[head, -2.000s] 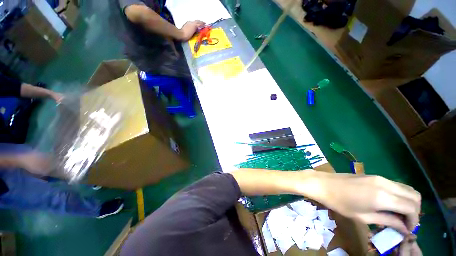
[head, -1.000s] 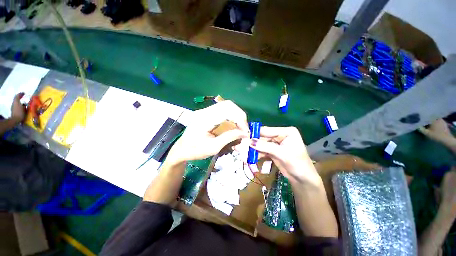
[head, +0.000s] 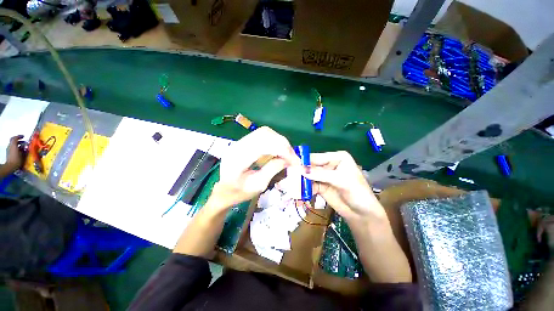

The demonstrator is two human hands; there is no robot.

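A blue battery pack (head: 305,174) is upright between my two bare hands, above an open carton tray (head: 295,267). My right hand (head: 341,182) grips the pack from its right side. My left hand (head: 258,167) is at its left side, with its fingertips at a white pad (head: 293,180) against the pack. The left fingertips partly hide the pad. Thin red and dark wires (head: 310,220) hang below the pack. A pile of white pads (head: 270,225) lies in the tray.
Several wired blue packs lie on the green conveyor (head: 200,91) beyond. A bubble-wrap packet (head: 457,252) and a chipped metal post (head: 449,136) are at the right. Green PCB panels (head: 338,252) flank the tray. A person's hand (head: 14,153) is at the far left.
The view has shifted slightly and packs on the belt sit further left. A white pad now shows between my left fingers and the pack. Another blue pack shows at the belt's right.
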